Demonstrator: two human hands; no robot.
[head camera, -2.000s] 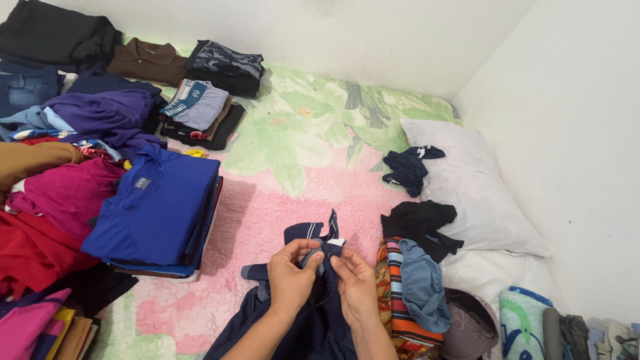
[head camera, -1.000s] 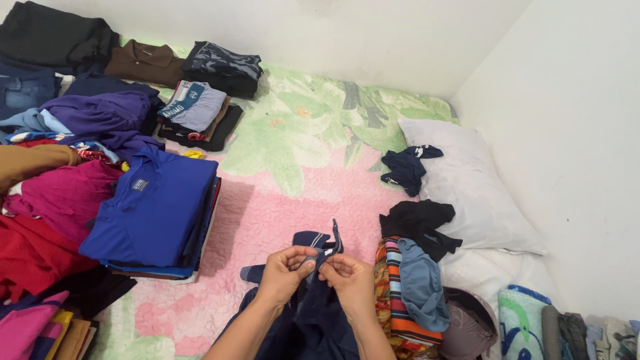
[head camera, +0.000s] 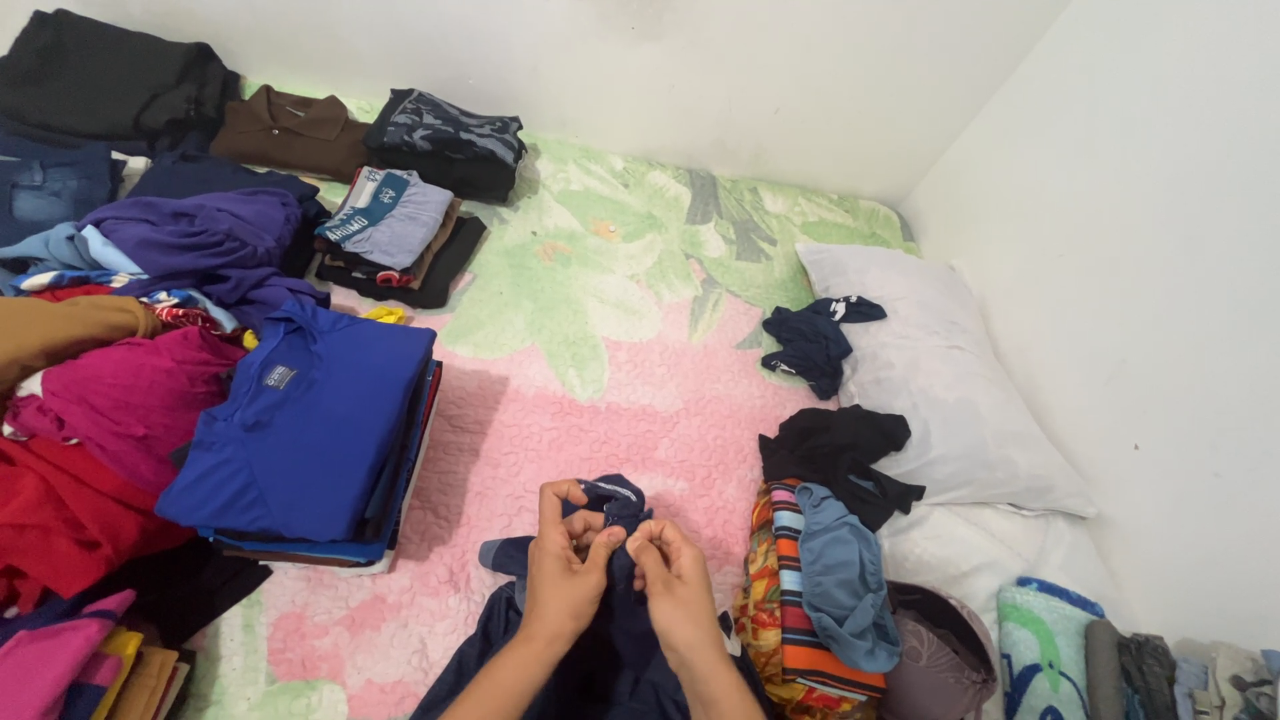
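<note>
A dark navy garment (head camera: 625, 640) with a light-striped band lies bunched on the pink and green quilted bedspread (head camera: 620, 430), at the bottom middle. My left hand (head camera: 570, 570) pinches its collar-like upper edge between thumb and fingers. Close beside it, my right hand (head camera: 670, 580) grips the same edge with thumb and fingertips. Part of the cloth between the fingers is hidden. The garment's lower part spreads under both forearms and out of view.
Left are a folded blue shirt (head camera: 310, 430) on a stack, loose red clothes (head camera: 70, 510), a brown polo shirt (head camera: 290, 130) and other piles. Right are a white pillow (head camera: 930, 370), navy cloth (head camera: 810, 340), black cloth (head camera: 840, 450), a blue-grey garment (head camera: 845, 580) and rolled clothes (head camera: 1105, 660). White walls stand behind.
The garment's upper edge, which stood up in a thin strip above my hands, is now folded over in a rounded loop. Both hands stay at it, with the fingers shifted.
</note>
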